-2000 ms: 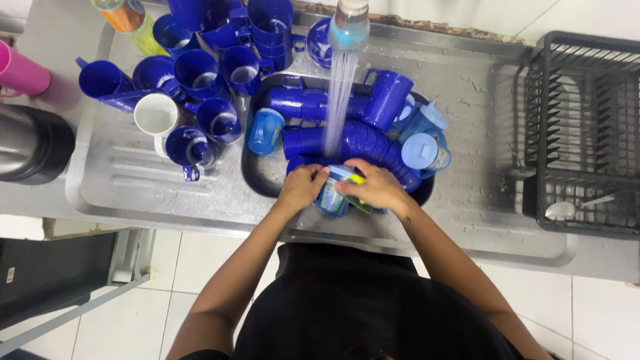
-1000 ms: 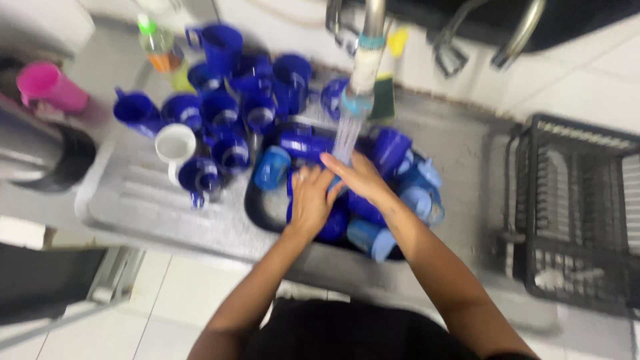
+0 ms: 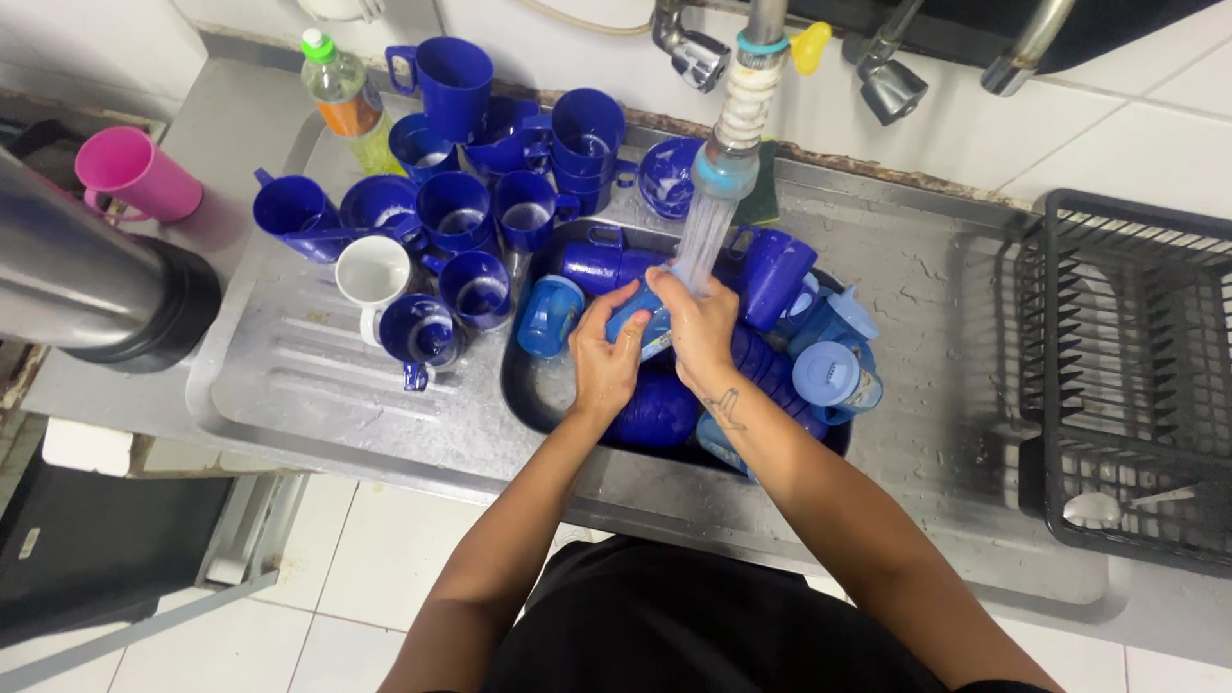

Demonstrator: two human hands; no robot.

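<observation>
Water runs from the faucet nozzle (image 3: 724, 171) onto a light blue plastic cup (image 3: 640, 322) held between both hands above the basin. My left hand (image 3: 606, 356) grips its left side, and my right hand (image 3: 701, 322) is closed around its upper right end. Below and around them, dark blue plastic mugs (image 3: 775, 274) fill much of the sink basin (image 3: 513, 380). A light blue cup (image 3: 551, 316) stands at the basin's left end. Lidded light blue cups (image 3: 835, 375) lie at its right end, and another is partly hidden beneath my right forearm.
Several dark blue mugs (image 3: 454, 207) and a white mug (image 3: 373, 272) crowd the left drainboard beside a soap bottle (image 3: 346, 101). A pink mug (image 3: 140, 173) and a steel thermos (image 3: 87, 260) are farther left. A green sponge (image 3: 763, 188) lies behind the faucet; a black dish rack (image 3: 1049, 385) stands right.
Both hands have moved up from the basin's front edge to the water stream, with a light blue cup between them. The view has shifted to show more of the wall and taps.
</observation>
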